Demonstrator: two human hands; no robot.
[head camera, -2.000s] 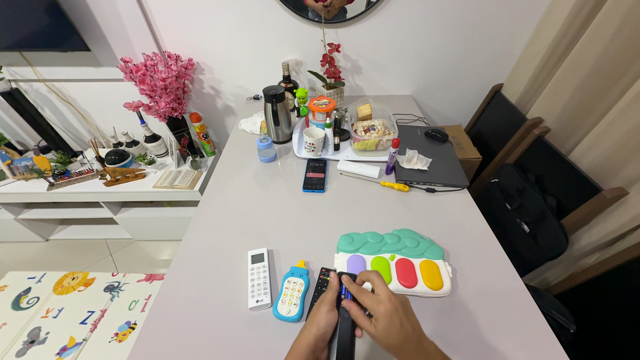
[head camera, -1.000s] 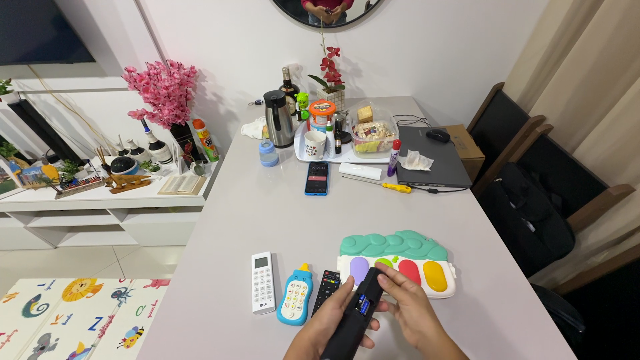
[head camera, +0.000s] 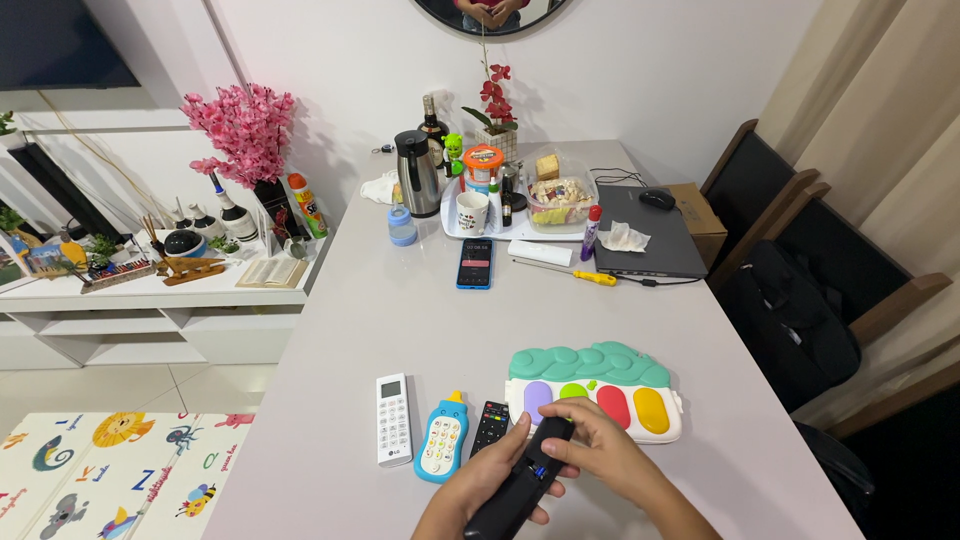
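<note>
My left hand is wrapped around a black remote control, which lies back side up with its battery compartment open and blue batteries partly showing. At the remote's upper end, my right hand grips it between thumb and fingers. Left of the hands lie a second black remote, a blue toy phone and a white LG remote. Just beyond the hands is a toy piano with coloured keys. Whether the right fingers also hold a battery cover cannot be told.
Farther back are a phone, a yellow-handled screwdriver, a white cylinder, a purple tube and a laptop. A white tray holds a mug and food containers. A steel thermos and baby bottle stand left.
The black remote has tilted between my hands, and its open battery compartment now faces up nearer my right thumb. My right hand has closed around its upper end.
</note>
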